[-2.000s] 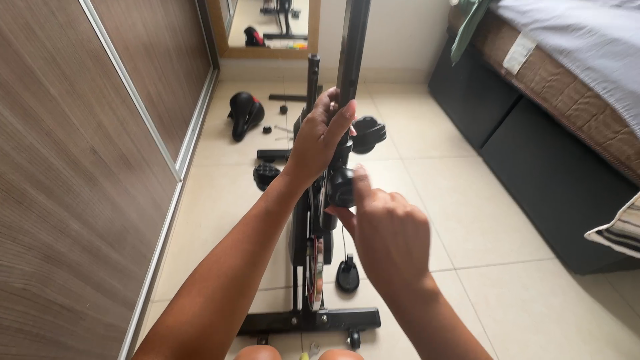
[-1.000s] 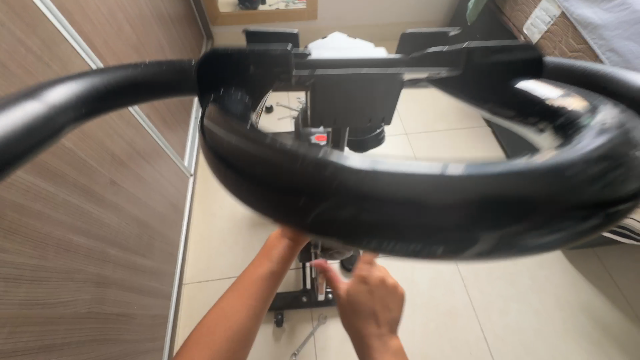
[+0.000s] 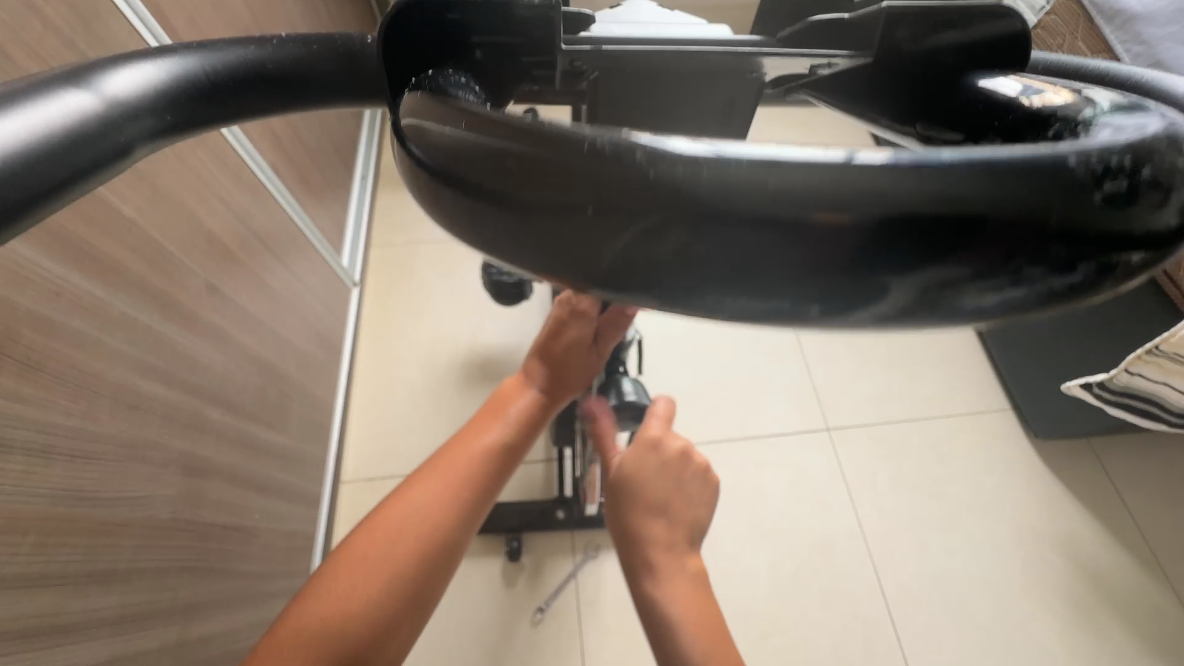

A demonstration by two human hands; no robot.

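Black curved handlebars point(image 3: 740, 231) of an exercise bike cross the upper view, close to the camera. Below them my left hand point(image 3: 573, 342) is wrapped around the bike's black upright post, its fingertips partly hidden by the bar. My right hand point(image 3: 659, 472) is just lower and to the right, thumb and forefinger at a round black knob point(image 3: 626, 400) on the post; it is slightly blurred. The black base bar point(image 3: 541, 516) with a small foot rests on the floor beneath. A black pedal point(image 3: 507, 282) shows left of the post.
A metal wrench point(image 3: 566, 585) lies on the tiled floor near the base bar. Wood-grain sliding doors point(image 3: 185, 370) stand along the left. On the right are a dark bed base point(image 3: 1091, 361) and the corner of a striped cushion point(image 3: 1133, 384).
The handlebars, out of view two seconds ago, now span the upper view. My left hand remains on the post and my right hand by the knob. The view has shifted.
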